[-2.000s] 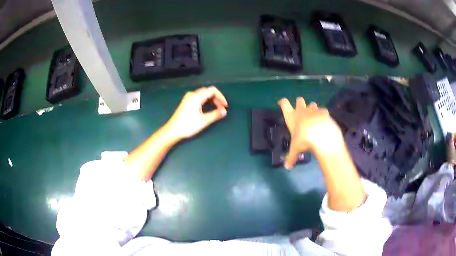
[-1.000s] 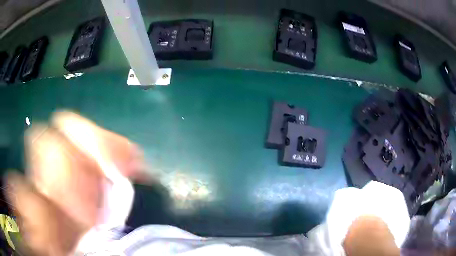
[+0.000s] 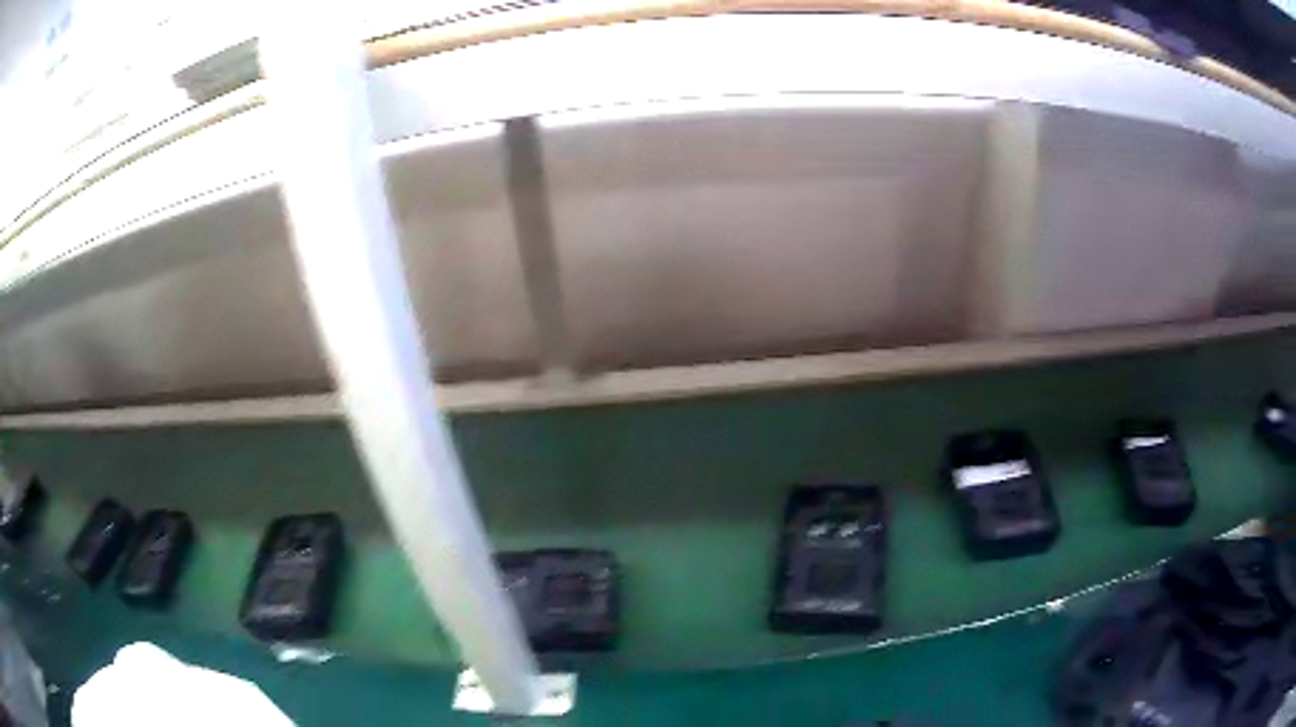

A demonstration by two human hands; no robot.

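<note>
Neither of my hands is in view. Black housings lie spaced along the green strip: one [image 3: 829, 558] right of centre, one [image 3: 1002, 493] with a white label, one [image 3: 294, 577] at left. A wider black piece [image 3: 576, 598] lies partly behind the white post. The pile of black insert plates [image 3: 1187, 646] is blurred and cut off at the lower right. A white shape, likely my sleeve [image 3: 178, 693], shows at the lower left edge, with no fingers visible.
A slanting white post [image 3: 384, 355] stands left of centre, its foot plate on the dark green bench [image 3: 739, 699]. A white-framed shelf [image 3: 768, 234] spans the upper view. More housings lie at both ends of the strip.
The view has tilted up, showing the shelf and bringing the strip lower. Both hands and the two plates on the bench have left the picture.
</note>
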